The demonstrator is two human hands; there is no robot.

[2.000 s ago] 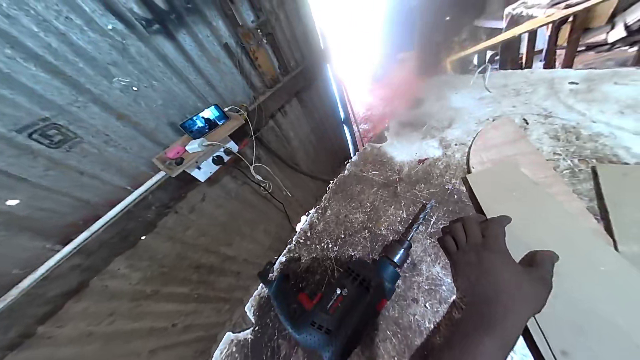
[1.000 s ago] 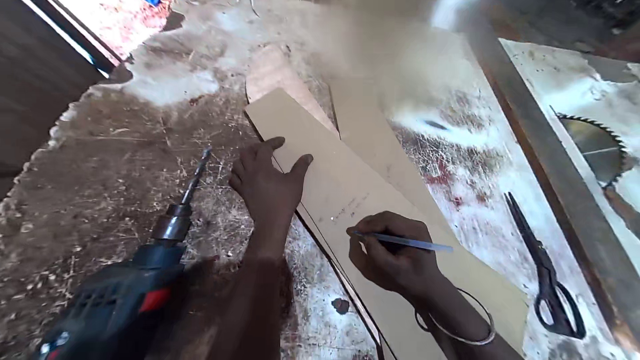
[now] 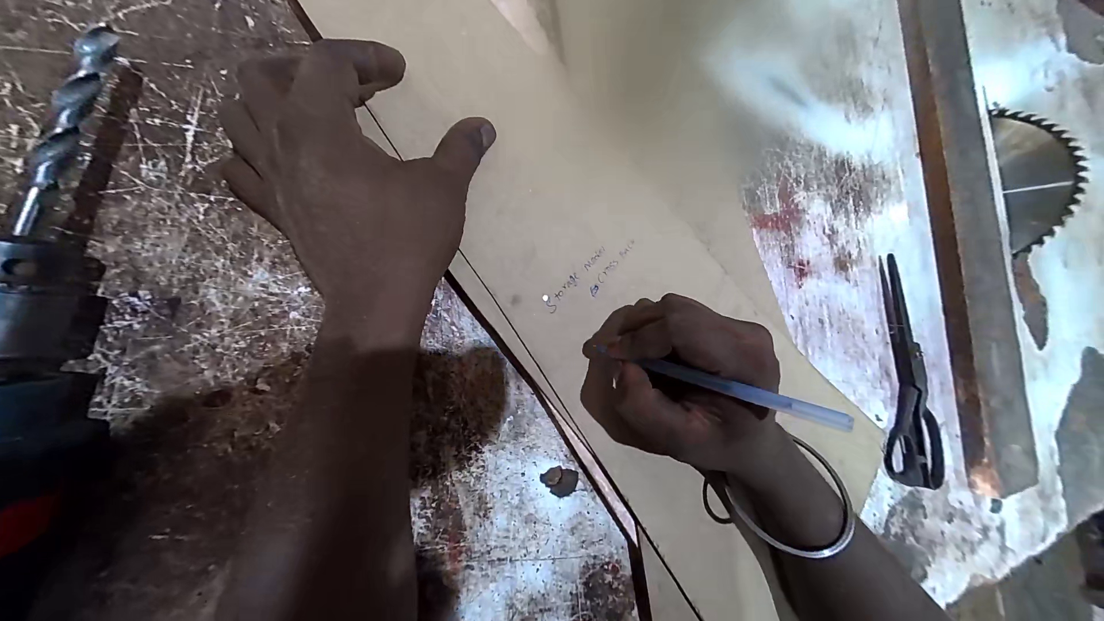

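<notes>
A long tan board or stiff card lies diagonally on the worn work surface, over another similar piece. Handwriting in ink stands on its middle. My left hand rests across its left edge with the thumb and fingers spread, holding nothing. Between the thumb and fingers of my right hand is a pen with a clear barrel, its tip end near the board just below the writing. A metal bangle and a dark band circle the right wrist.
A power drill with a large twist bit lies at the left. Black-handled scissors lie to the right, beside a long metal bar. Beyond the bar is a toothed circular saw blade. A small dark lump sits near the board's lower left edge.
My right hand, out of view two seconds ago, is over the board with the pen. My left hand stays at the board's left edge. The view has swung right and come closer.
</notes>
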